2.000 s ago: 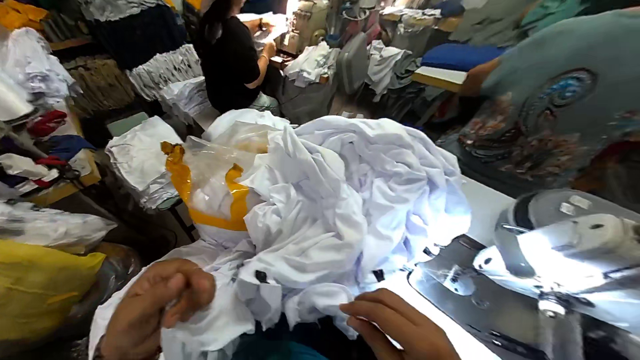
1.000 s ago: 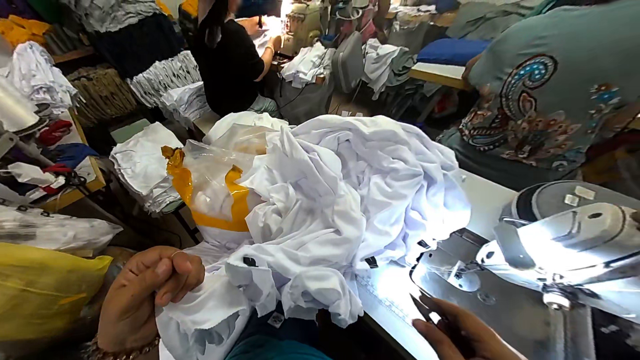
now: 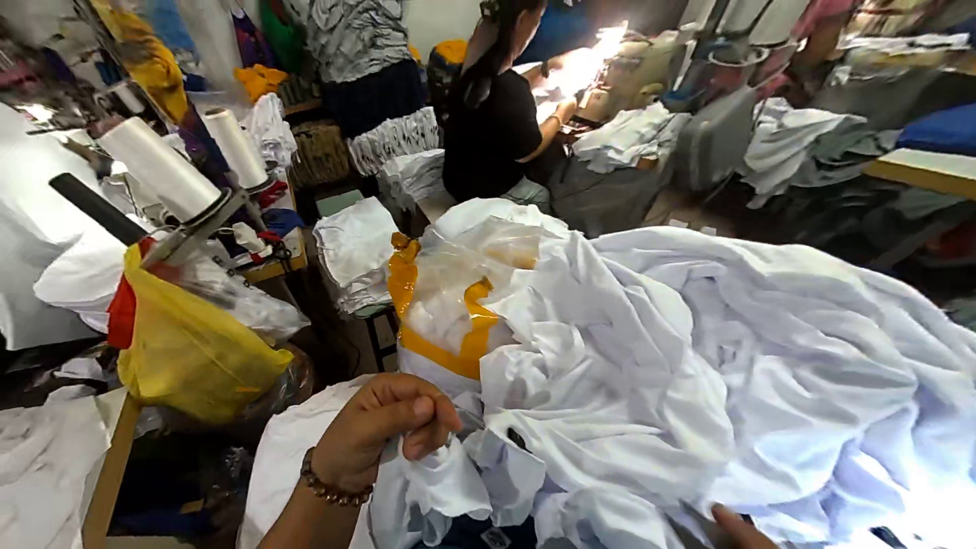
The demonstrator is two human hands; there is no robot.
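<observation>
A large heap of white fabric point(image 3: 785, 328) fills the middle and right of the view. My left hand point(image 3: 400, 427), with a beaded bracelet at its wrist, is closed at the near left part of the heap, its fingertips pinched over a bit of white cloth. Only a fingertip or two of my right hand point(image 3: 736, 526) show at the bottom edge, beside a dark, pointed metal tool point(image 3: 694, 515) whose kind is unclear. A clear plastic bag with orange-yellow tape point(image 3: 442, 354) stands against the heap's left side.
A yellow bag point(image 3: 191, 343) hangs at the left below white thread cones point(image 3: 160, 168). Folded white cloth point(image 3: 354, 252) lies on a stool behind the heap. Farther back, a person in a black top point(image 3: 492, 122) sits at a lit machine. A wooden table edge point(image 3: 114, 465) is at the lower left.
The view has swung left; the sewing machine at the right is out of sight. A second ago my right hand was beside that machine; now it is at the heap's near edge.
</observation>
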